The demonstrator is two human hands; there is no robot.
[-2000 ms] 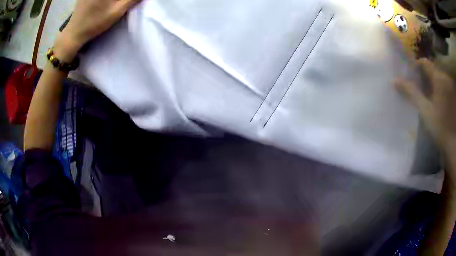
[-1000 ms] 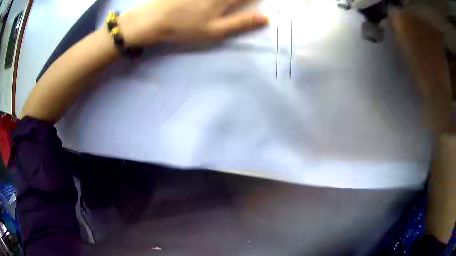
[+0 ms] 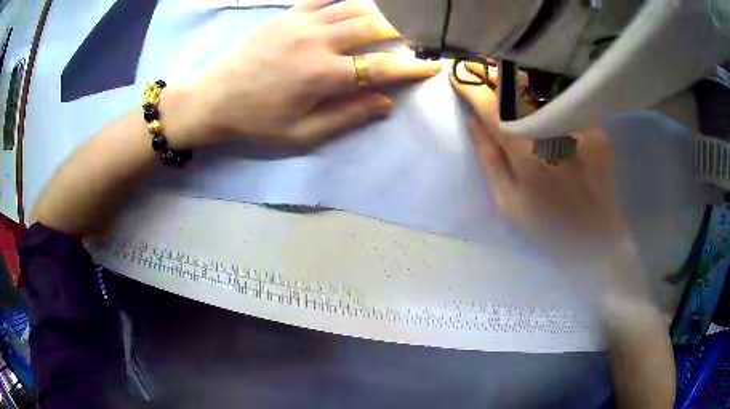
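Observation:
The pale lavender-white back of the garment front panel (image 3: 344, 180) lies on the white table under the sewing machine head (image 3: 624, 72). My left hand (image 3: 296, 76) lies on the cloth with fingers spread, its fingertips by the needle area. My right hand (image 3: 552, 184), blurred, is on the right side under the machine head, its fingertips close to the left ones. The presser foot and needle are largely hidden by the head and fingers. The two stitch lines do not show.
A printed ruler scale (image 3: 296, 291) runs along the table's front edge. A dark cloth corner (image 3: 112, 52) lies at upper left. A red item (image 3: 10, 249) is at the left edge. A blue basket (image 3: 704, 371) is at lower right. Dark cloth (image 3: 336, 375) covers the lap.
The panel has turned and moved up toward the machine, uncovering the table's front edge. Both hands have come together near the needle area. The machine head has come into view.

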